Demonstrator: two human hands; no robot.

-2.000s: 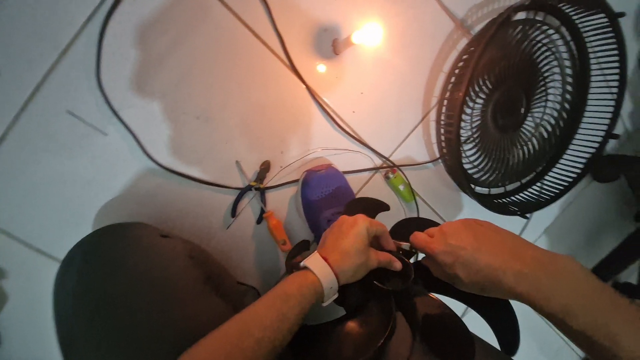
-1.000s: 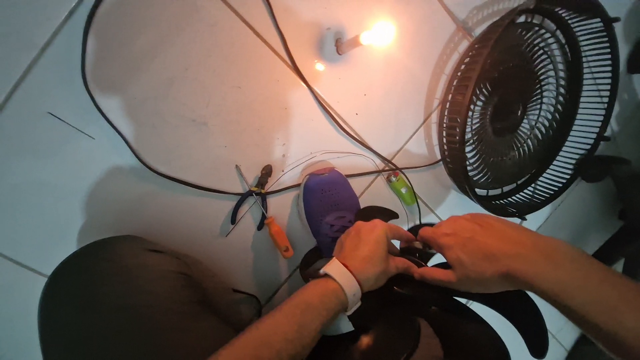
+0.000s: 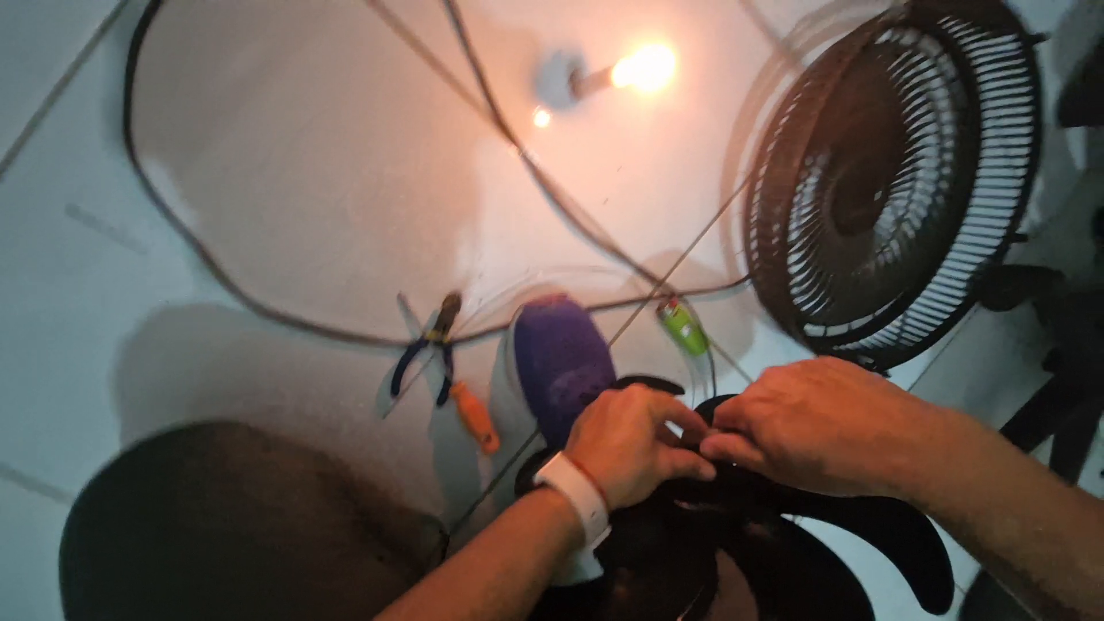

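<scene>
My left hand (image 3: 634,444), with a white band on the wrist, is bent over the hub area of a black fan blade assembly (image 3: 802,561) at the lower right. Against it, my right hand (image 3: 802,423) has its thumb and fingertips pinched together close to the left fingertips. Whatever lies between the fingers is too small and blurred to name. Behind the left hand is a purple shoe (image 3: 561,362). A green lighter (image 3: 683,326) lies on the floor just beyond the hands.
Pliers (image 3: 438,336) and an orange-handled screwdriver (image 3: 474,418) lie left of the shoe. A lit candle (image 3: 595,82) burns at the top. The black fan grille (image 3: 871,190) stands at the right. A dark cable (image 3: 207,259) loops over the tiled floor.
Both hands stay at the fan blade assembly; the right fingers have drawn into a pinch by the left fingertips. The blade assembly has turned or tilted somewhat under the hands.
</scene>
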